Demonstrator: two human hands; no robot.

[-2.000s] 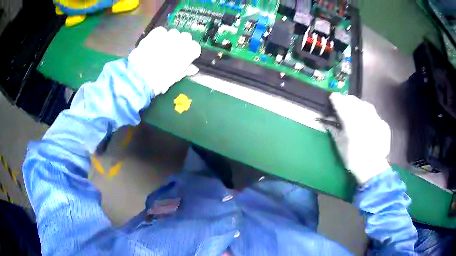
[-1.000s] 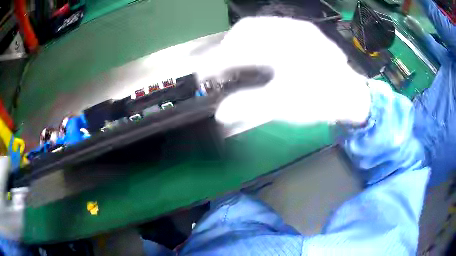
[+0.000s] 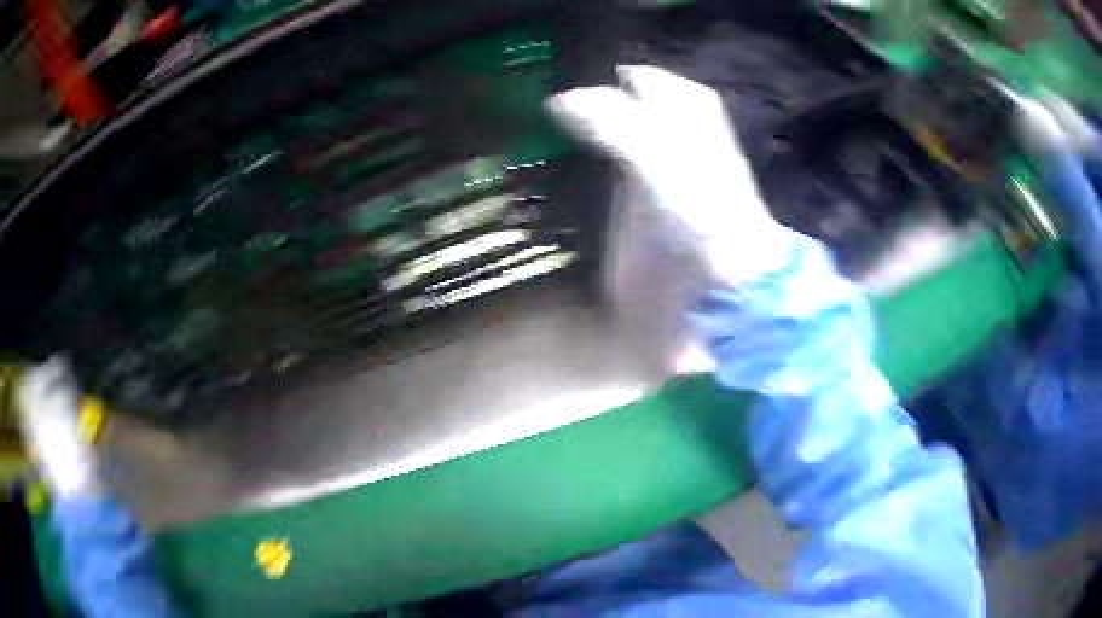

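Observation:
The framed circuit board (image 3: 302, 217) is badly blurred. It stands tilted over the steel bench plate (image 3: 483, 350), with its dark underside and some green and silvery rows towards me. My right hand (image 3: 695, 157), in a white glove, grips its right edge with the fingers over the top. My left hand (image 3: 58, 429), white-gloved and blurred near the left rim of the picture, is at its lower left corner and appears to hold it. The fingertips of my left hand are hard to make out. I cannot make out any tweezers.
A yellow lump (image 3: 274, 557) lies on the green bench edge (image 3: 483, 519). Black bins (image 3: 834, 157) stand at the right rear. A red-orange upright (image 3: 63, 60) is at the left rear. Another person's blue sleeve (image 3: 1039, 398) and white-gloved hand (image 3: 1051, 124) are at the far right.
The framed board was flat, then edge-on with its parts upward; now its underside faces me. My hands have turned with it, and the view has swung to the right.

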